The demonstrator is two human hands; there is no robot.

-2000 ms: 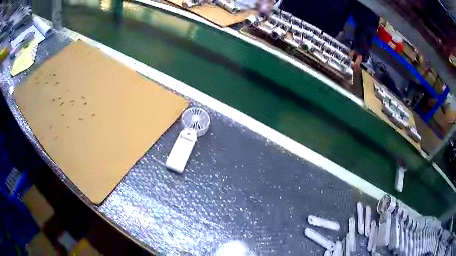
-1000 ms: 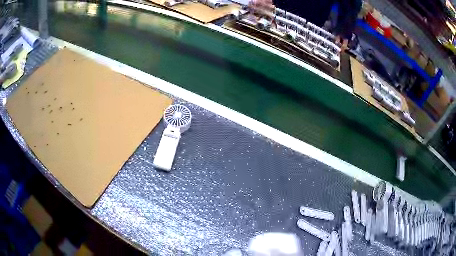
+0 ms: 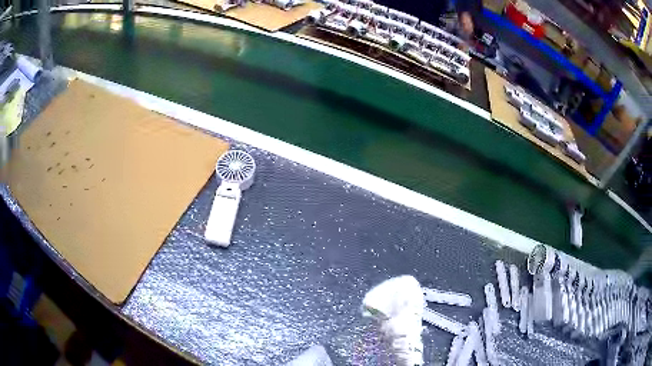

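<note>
A white handheld fan (image 3: 225,204) lies on the silver bubble wrap by the cardboard's right edge, its round grille up and its handle toward me. A white-gloved shape, which looks like my right hand (image 3: 400,307), is at the lower centre, just left of the loose white handle covers (image 3: 447,297). Its fingers are blurred and I cannot tell if it holds anything. A second white shape, apparently my left hand (image 3: 311,357), is cut off by the bottom edge. A dense row of white fans (image 3: 586,297) stands at the right.
A tan cardboard sheet (image 3: 114,186) with tiny dark specks lies at left. The green conveyor belt (image 3: 300,114) runs beyond the bench's white edge (image 3: 322,170), with a white piece (image 3: 576,227) on it at right. More parts and a person's hand show across the belt.
The right white-gloved shape has risen further into view. The view has shifted, so the fan and cardboard appear further left. The fan still lies in the same place beside the cardboard.
</note>
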